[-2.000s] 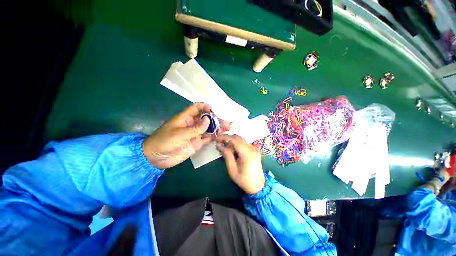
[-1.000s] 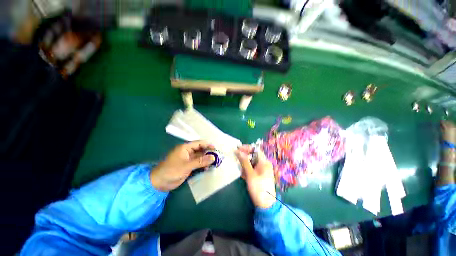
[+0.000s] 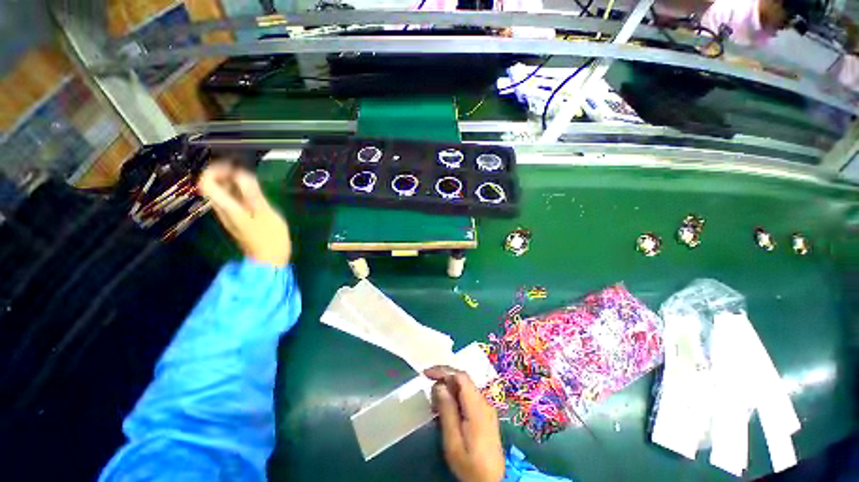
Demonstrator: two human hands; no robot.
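My left hand is stretched to the upper left, beside a bundle of orange-brown and white sticks. Its fingertips are blurred, and whether it holds anything cannot be told. My right hand is at the lower centre, its bent fingertips over crossed off-white strips. Whether it grips a strip or a small piece cannot be told. Tangled coloured pieces spill from a clear plastic bag right of the strips. No round unit is visible in either hand.
A black tray with two rows of ringed round units rests on a low green-topped stand. Loose round units stand along the bench. A bag of white strips lies right. Metal rails cross behind; a person is at upper right.
My left hand has moved from the centre to the upper left; the round unit it held is no longer visible. The view has tilted up, showing the rails. My right hand stays near the strips.
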